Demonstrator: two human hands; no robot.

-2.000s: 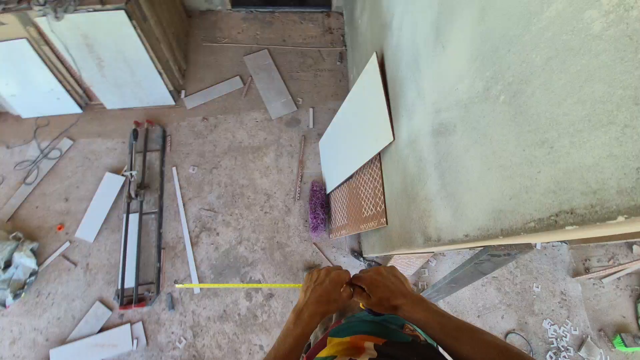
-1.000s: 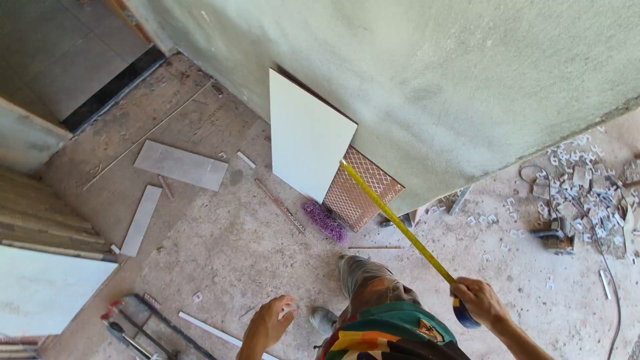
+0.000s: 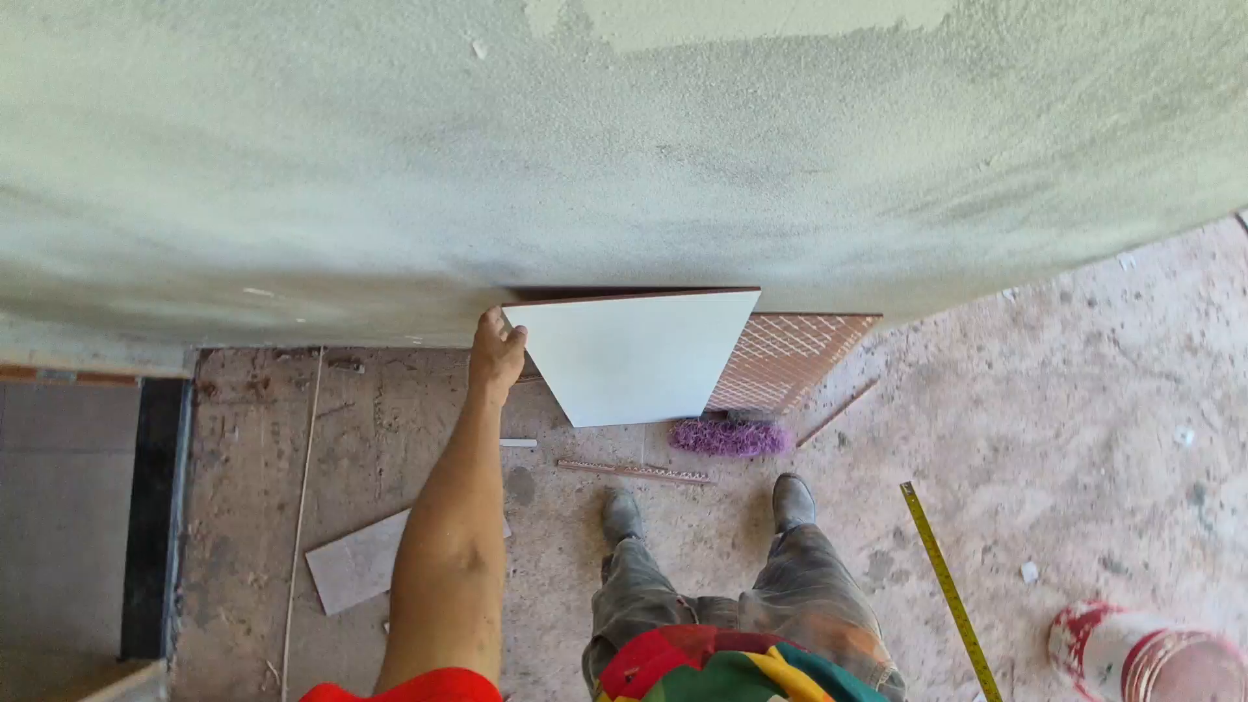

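My left hand (image 3: pixel 499 356) grips the upper left corner of a white tile (image 3: pixel 634 356) that leans against the plastered wall. Behind the white tile and to its right, a second tile (image 3: pixel 785 361) shows its brown ridged back. A purple bristled brush head (image 3: pixel 731 437) lies on the floor at the foot of the tiles. The yellow blade of a tape measure (image 3: pixel 946 585) stretches down out of the frame at lower right. My right hand and the tape's case are out of view.
The plastered wall (image 3: pixel 624 175) fills the top. A cut tile piece (image 3: pixel 361 564), a narrow tile strip (image 3: pixel 634 472) and a thin rod (image 3: pixel 838 413) lie on the floor. A red-and-white bucket (image 3: pixel 1136 648) lies at lower right, and a dark doorway threshold (image 3: pixel 154 517) at left.
My left hand has moved from above the floor to the white tile's corner. The tape blade, earlier reaching to the tiles from my right hand, is now away from them. The view has turned toward the wall.
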